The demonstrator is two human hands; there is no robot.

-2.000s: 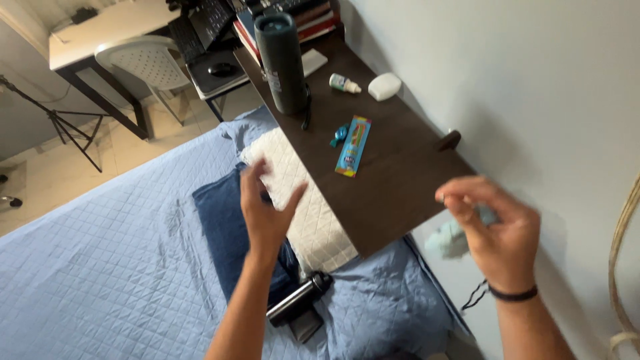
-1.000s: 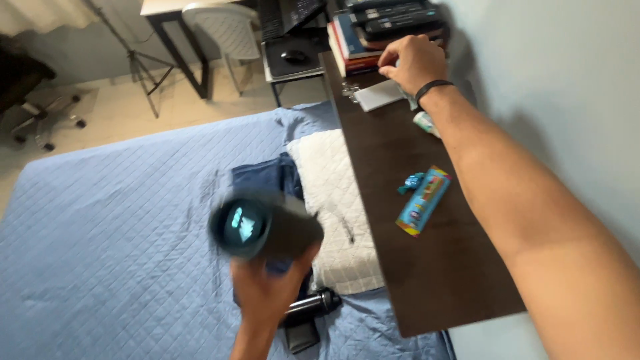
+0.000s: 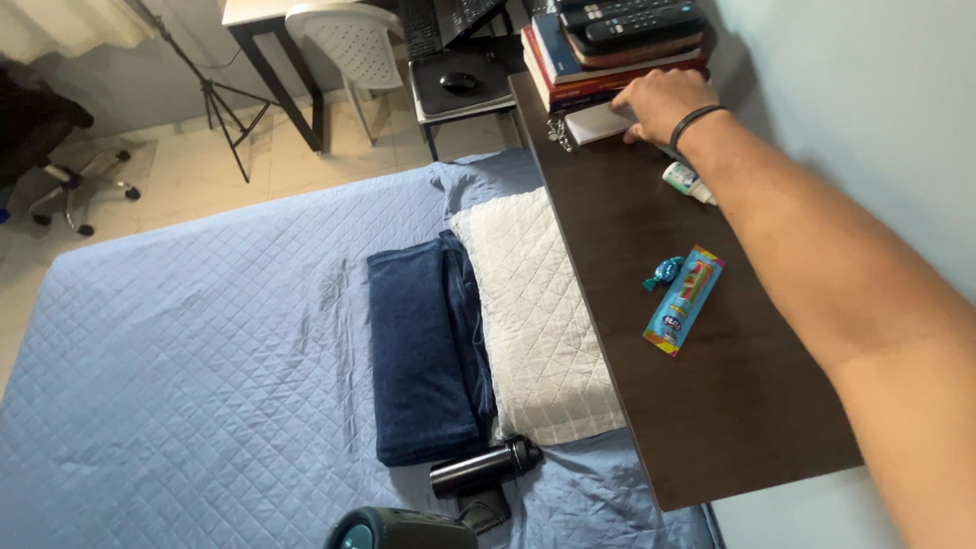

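Note:
My right hand (image 3: 667, 103), a black band on its wrist, reaches to the far end of the dark wooden shelf (image 3: 732, 396). Its fingers touch a flat white object (image 3: 598, 123) in front of a stack of books (image 3: 625, 82); whether they grip it I cannot tell. Beside that object lies a metal chain (image 3: 559, 134). A small white bottle (image 3: 686, 181) is partly behind my right forearm. Nearer, a wrapped candy (image 3: 666, 271) lies by a blue candy packet (image 3: 684, 300). A dark cylindrical speaker (image 3: 404, 530) shows at the bottom edge; my left hand is out of view.
On the bed (image 3: 191, 328) are a folded navy blanket (image 3: 423, 351), a white quilted pillow (image 3: 541, 320), a black metal bottle (image 3: 484, 467) and a small dark item (image 3: 486, 507). Remote controls (image 3: 640, 23) top the books. Behind stand a white chair (image 3: 351, 46) and a tripod (image 3: 217, 99).
The speaker stood on the shelf, then was in my left hand over the bed, and is now lower in view. My right hand has moved to the shelf's far end.

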